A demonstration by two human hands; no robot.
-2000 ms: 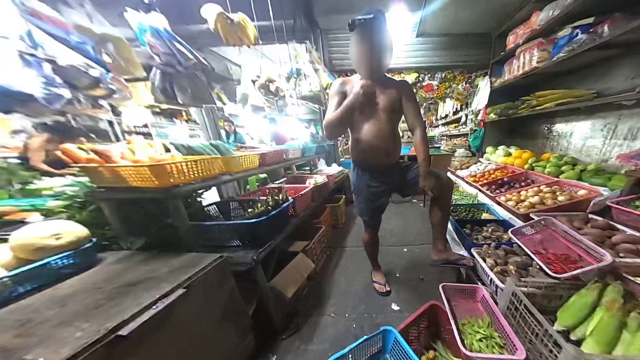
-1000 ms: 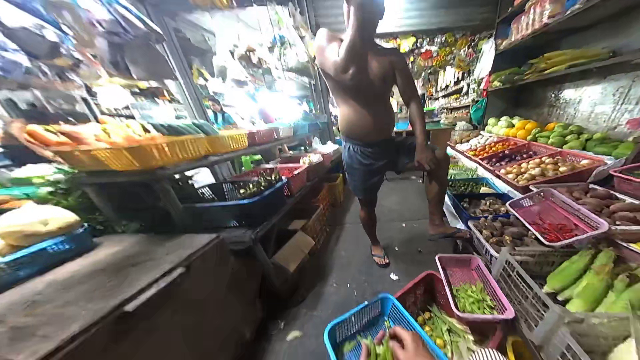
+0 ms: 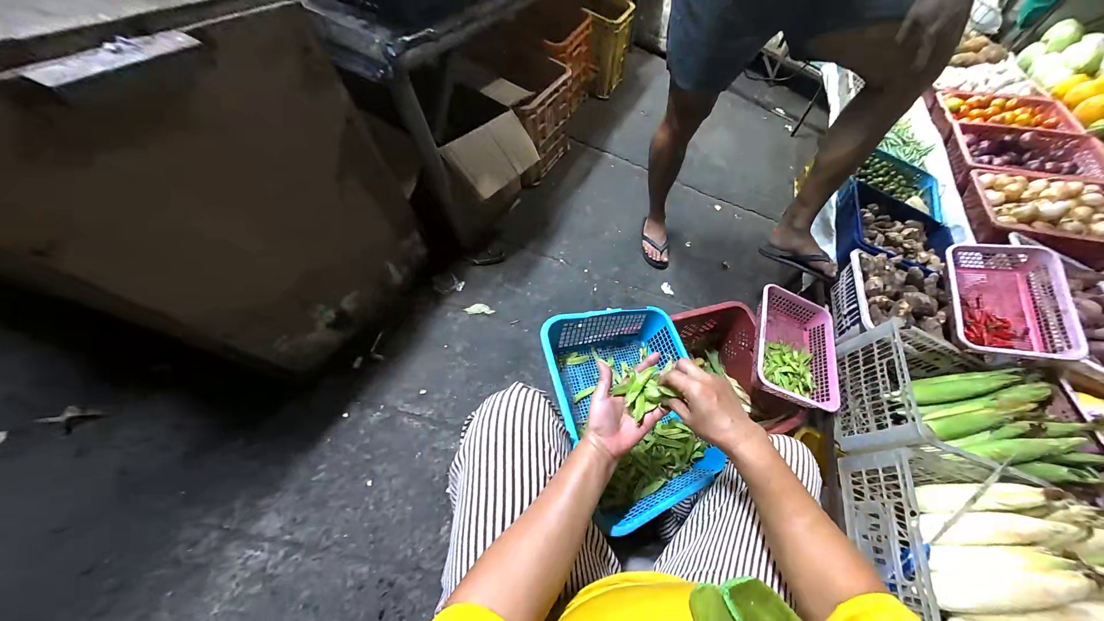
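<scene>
My left hand (image 3: 617, 419), palm up, holds a small heap of green pea pods (image 3: 642, 392) over a blue plastic basket (image 3: 565, 345). The fingers of my right hand (image 3: 703, 401) touch the right side of that heap. More green pods (image 3: 660, 457) lie in the near part of the basket, and a few are scattered in its far part. The basket is at my knees, between striped trouser legs. A dark red basket (image 3: 720, 323) adjoins it on the right, partly hidden by my right hand. Beyond stands a pink basket (image 3: 802, 315) with green pods.
A person (image 3: 673, 155) in flip-flops stands ahead on the dark floor (image 3: 535, 267). Crates of corn (image 3: 975, 405), pale radishes (image 3: 1000, 552), root vegetables (image 3: 906, 293) and red chilies (image 3: 987, 326) line the right. A cardboard box (image 3: 492, 155) and a large dark panel (image 3: 190, 181) are at left.
The view has tilted down. A second ago one hand was at the blue basket; now both hands are over it, with pods in my left palm. The standing person's feet remain in place.
</scene>
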